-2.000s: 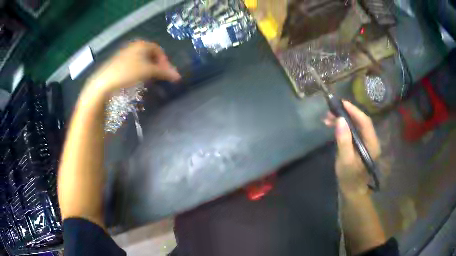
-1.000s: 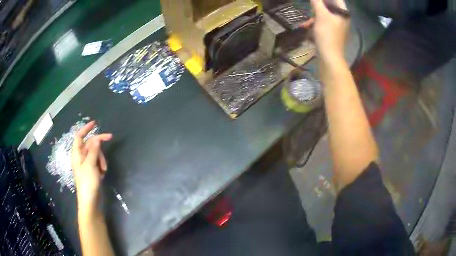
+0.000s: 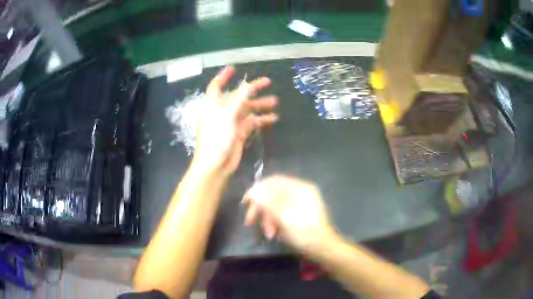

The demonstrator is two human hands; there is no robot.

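My left hand [image 3: 225, 125] is raised over the right side of a loose heap of tiny clear-silver parts [image 3: 186, 121], its fingers spread. A small glint shows by its fingertips; I cannot tell if it is held. My right hand [image 3: 292, 211] is low over the mat, its fingers curled and blurred. A small silver piece [image 3: 259, 170] shows just beyond its fingers; whether they hold it is unclear. No soldering iron shows in either hand. A pile of blue-white circuit boards [image 3: 338, 106] lies at the back of the mat.
Glossy black trays [image 3: 70, 163] stand at the left. A white card [image 3: 184, 69] lies at the back edge, before the green conveyor [image 3: 251, 36]. At the right are a tall cardboard box [image 3: 409, 41], a shallow parts box [image 3: 424, 156], a yellow-rimmed dish [image 3: 461, 193] and a red stool [image 3: 492, 239].
The view has swung right-to-left, bringing the black trays in fully. My right hand has come from the far right, where it held the iron, to beside my left hand. The iron is out of it.
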